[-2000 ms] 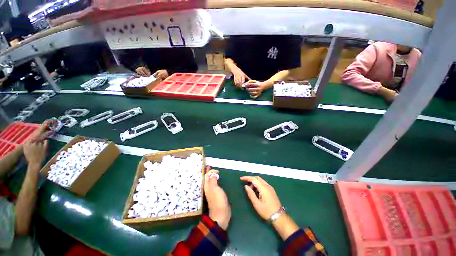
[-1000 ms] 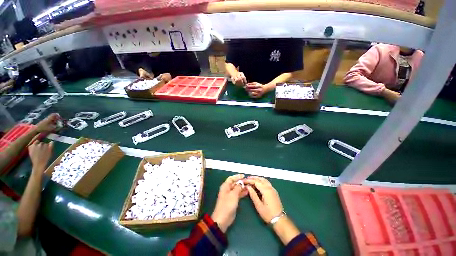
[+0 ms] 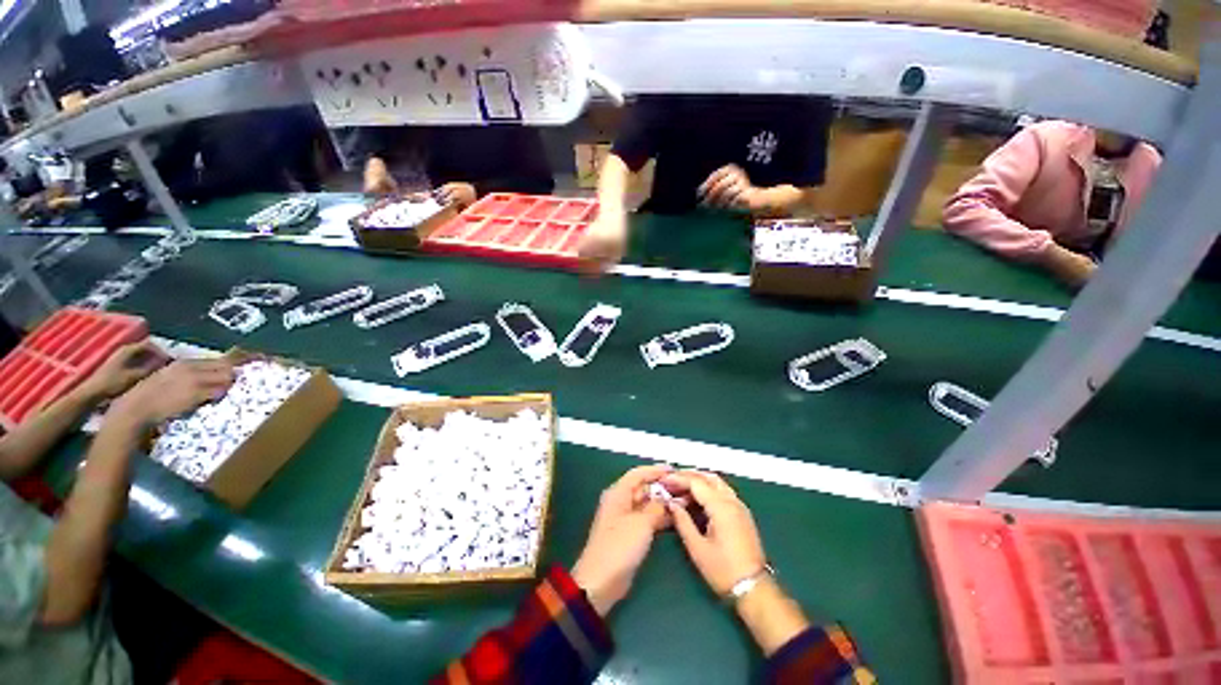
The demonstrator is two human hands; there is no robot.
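Observation:
My left hand (image 3: 619, 535) and my right hand (image 3: 720, 533) meet above the green worktop (image 3: 670, 636). A small white plastic part (image 3: 660, 494) is held between the fingertips of both hands; the fingers partly cover it. An open carton (image 3: 552, 515) full of loose white parts (image 3: 449, 495) stands just left of my left hand. The pink-red compartment tray (image 3: 948, 575) lies to the right of my right hand, with small grains in some pockets, too small to identify.
White frames (image 3: 687, 344) lie on the green belt (image 3: 562, 297) beyond the white line. A slanting post (image 3: 1058, 315) rises beside the tray. An overhead rail (image 3: 750, 60) crosses the top. A neighbour's hand (image 3: 181, 391) is over another carton (image 3: 288, 435) at left. People sit opposite.
My hands, apart two seconds ago, came together around the small white part and stay so. The frames shifted right along the belt, and another appeared. The neighbour's hand moved over their carton.

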